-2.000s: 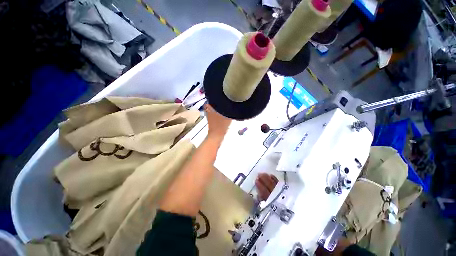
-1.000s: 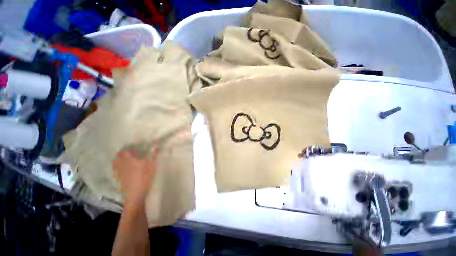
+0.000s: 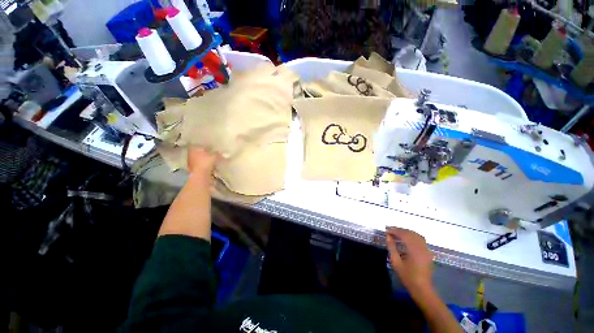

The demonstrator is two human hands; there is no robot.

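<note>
A thick pile of khaki panels (image 3: pixel 251 120) lies left of the needle area. My left hand (image 3: pixel 203 161) grips the pile's lower left edge; its fingertips are partly hidden. A khaki motif panel (image 3: pixel 319 159) with a dark brown looped bow lies flat beside the pile, its right edge by the machine's needle area. The white sewing machine head (image 3: pixel 501 172) with a blue band stands at the right. My right hand (image 3: pixel 413 257) is at the table's front edge, fingers loosely bent and apart, with nothing visible in it.
The white table's ruler-marked front edge (image 3: pixel 312 224) runs below. A white tub (image 3: pixel 456 91) behind holds more khaki panels (image 3: pixel 332 84). A small dark tool (image 3: pixel 501 240) lies beside the control panel (image 3: pixel 552 249). Another machine (image 3: pixel 114 97) and white thread cones (image 3: pixel 155 52) are at upper left.
The view has swung and pulled back. My left hand has moved from on top of the khaki pile to its edge. My right hand has come into clear view at the table edge.
</note>
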